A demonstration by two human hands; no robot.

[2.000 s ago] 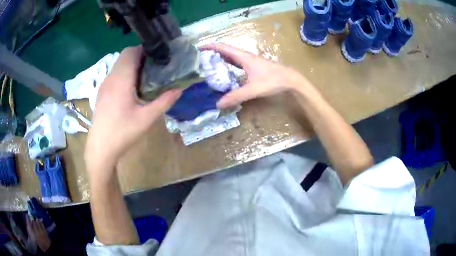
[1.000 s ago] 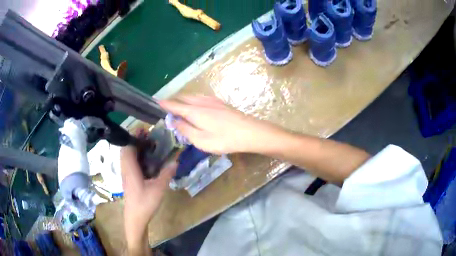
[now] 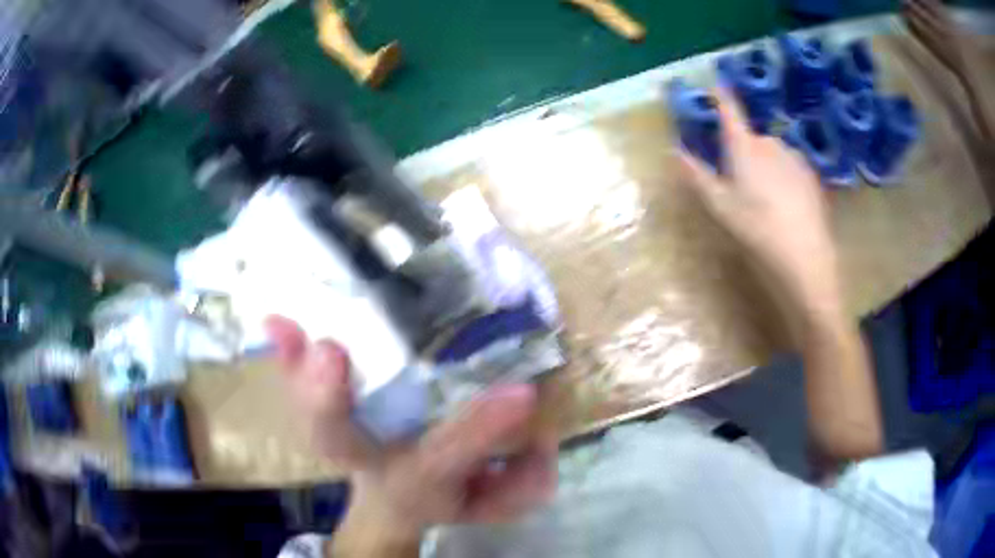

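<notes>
My left hand, blurred, is closed around the lower end of the white-wrapped press handle. The press head is down on the fixture, where dark blue material and pale lilac frilly material show under and beside it. The underside of the head is hidden. My right hand is stretched to the upper right, thumb and index finger apart at the nearest blue shorts part of a standing group. Contact is unclear through blur.
Tan film-covered bench beside a green belt with tan-orange doll legs. More blue parts and a white box are at left. Another person's hand shows at the upper right edge.
Both hands have left the fixture. My left hand has taken hold of the handle, which has swung down toward me. My right hand has moved right to the blue parts. The view has shifted.
</notes>
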